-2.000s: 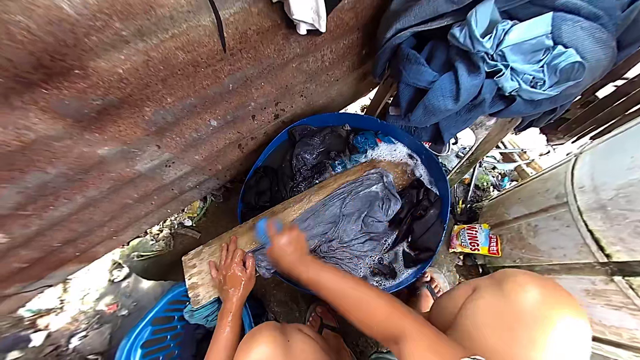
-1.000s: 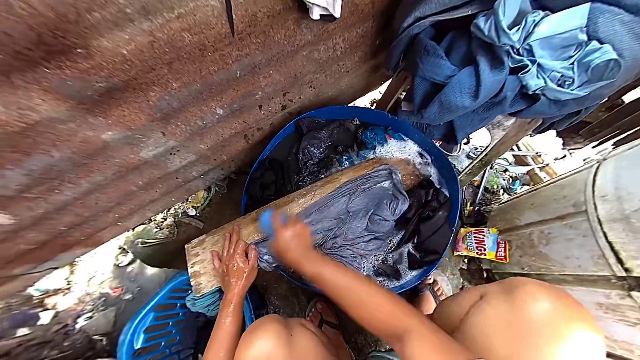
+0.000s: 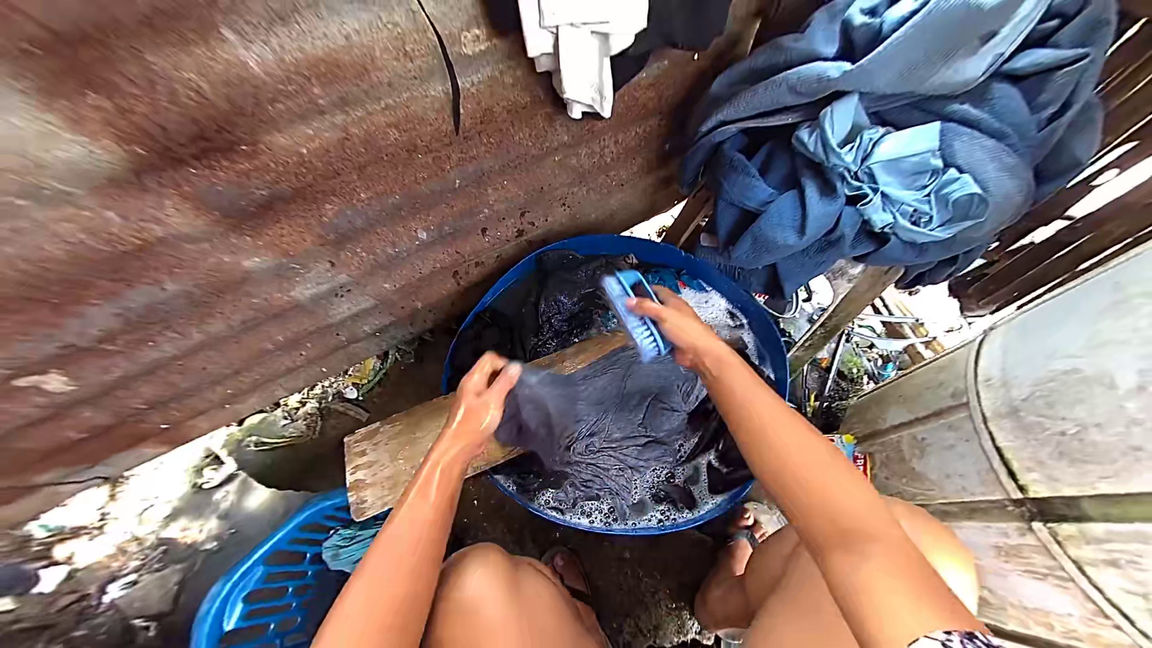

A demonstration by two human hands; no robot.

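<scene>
A blue plastic basin [image 3: 772,360] holds soapy water and dark wet clothes [image 3: 565,297]. Across it lies a wooden board [image 3: 396,450], its near-left end sticking out past the rim. My left hand [image 3: 480,403] pinches the edge of a dark grey wet garment [image 3: 630,405], which is lifted at that side and spreads over the board and into the suds. My right hand [image 3: 673,326] grips a blue scrub brush [image 3: 637,315] by its handle, raised above the far part of the garment, with its bristles to the lower side.
A rusty corrugated metal sheet [image 3: 225,225] stands behind the basin. Blue cloths [image 3: 783,198] are heaped at the upper right over a wooden support [image 3: 841,315]. White cloth [image 3: 585,54] hangs at the top. A blue slatted plastic basket [image 3: 261,558] is at lower left, and a detergent packet [image 3: 859,459] at right.
My left hand has left the board's near end and taken hold of the garment's edge, lifting it. My right hand has moved the brush off the cloth toward the basin's far side.
</scene>
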